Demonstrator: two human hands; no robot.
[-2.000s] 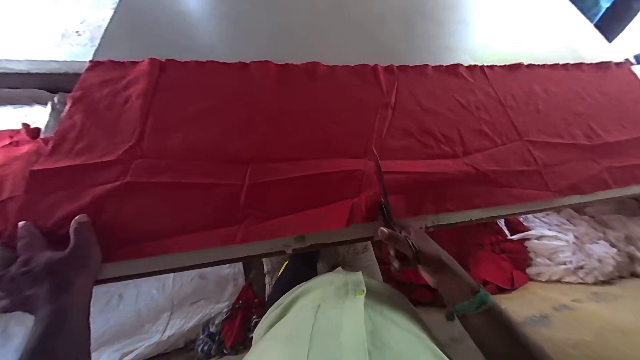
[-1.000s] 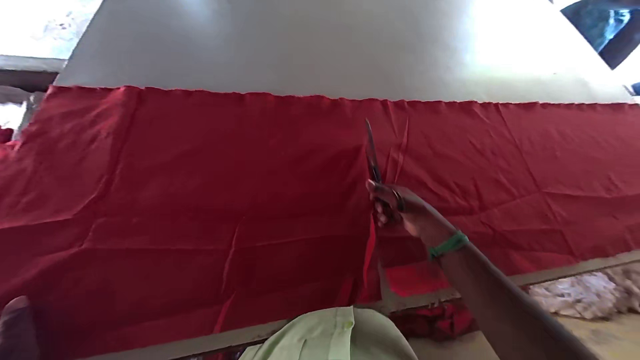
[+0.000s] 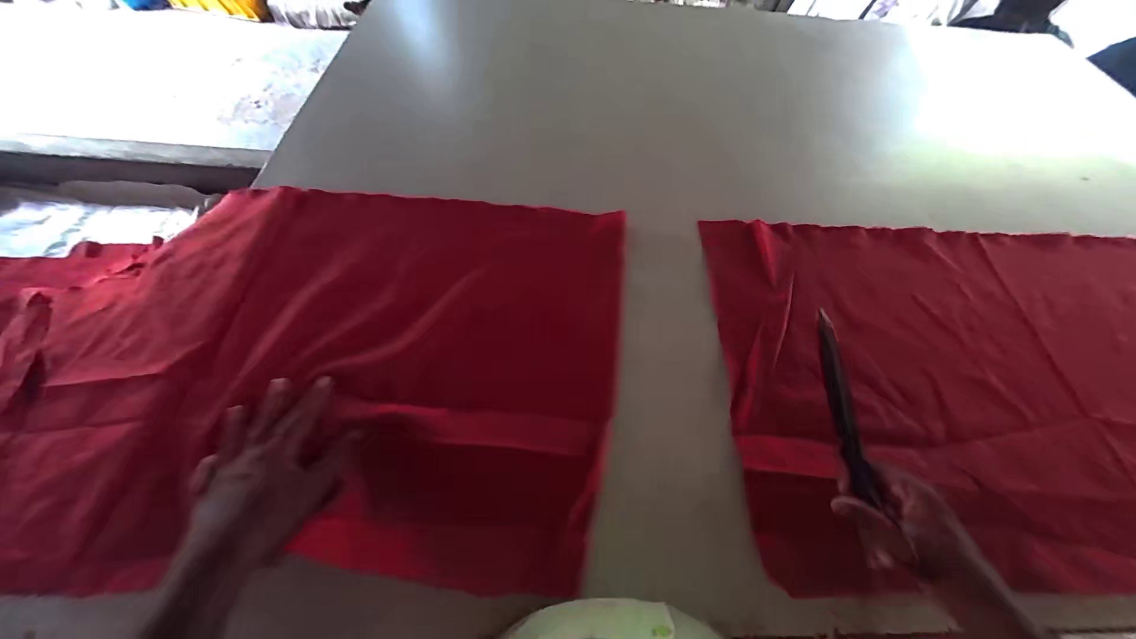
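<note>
Two pieces of red fabric lie on the pale tabletop with a strip of bare table between them. My left hand [image 3: 271, 470] rests flat with fingers spread on the left red fabric piece [image 3: 461, 328], which has soft wrinkles and runs off past the left table edge. Over the right red fabric piece [image 3: 958, 355], my right hand [image 3: 905, 524] grips a pair of fabric scissors [image 3: 839, 390], blades together and pointing away from me. The scissors' handles are mostly hidden by my fingers.
The pale table [image 3: 657, 115] extends far beyond the fabric. At the upper left stands another light surface [image 3: 151, 80], with yellow and white cloth behind it. A dark shape, partly cut off, is at the top right. My light green garment [image 3: 612, 621] shows at the bottom edge.
The red fabric, joined along its far edge before, is now in two pieces with a gap. The scissors have moved right, and my left hand has come further onto the cloth.
</note>
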